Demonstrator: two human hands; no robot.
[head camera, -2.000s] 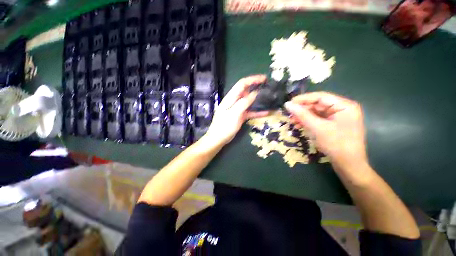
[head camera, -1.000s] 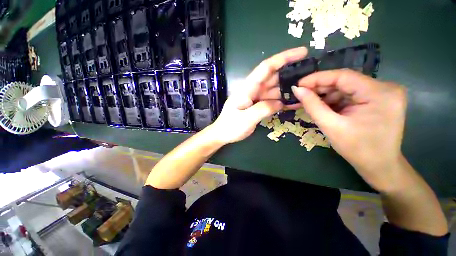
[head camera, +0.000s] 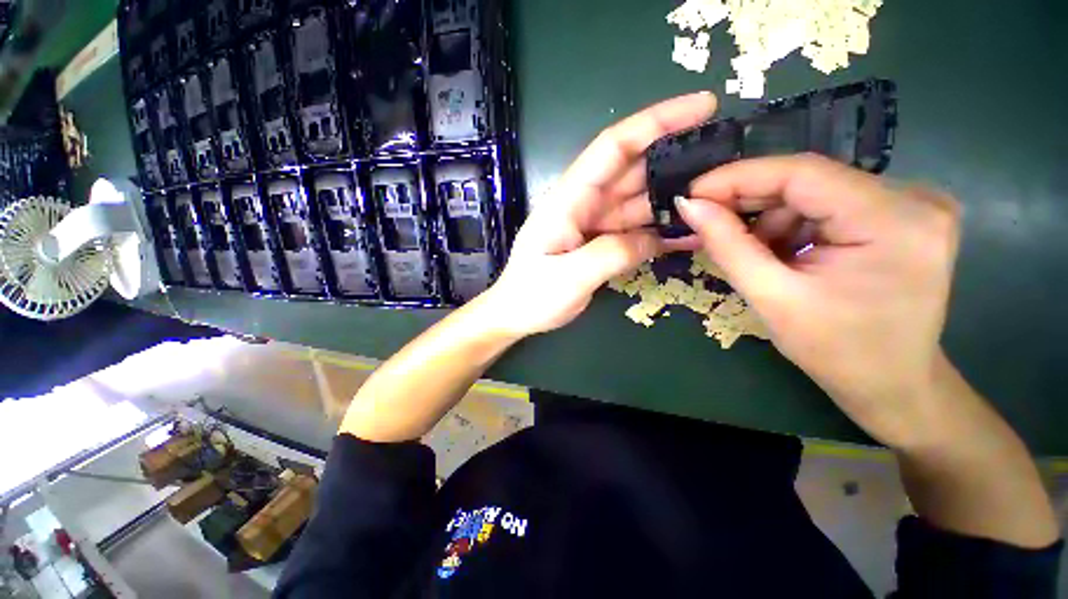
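A black oblong device housing is held tilted above the green bench. My left hand holds its left end between thumb and fingers. My right hand is at the same end, thumb and index fingertips pinched against the inner face beside a small pale spot. Whether a small part is between those fingertips cannot be seen. A heap of cream pieces lies beyond the housing. A nearer heap of cream and dark bits is partly hidden under my hands.
A glossy black tray with rows of housings stands at the left; one far-row pocket shows plain dark. A white desk fan is left of it. Cartons lie on a surface below the bench at lower left.
Since two seconds ago the housing has come closer and turned to show its recessed inner face, with both hands on its left end. Over the last second the hands have barely moved.
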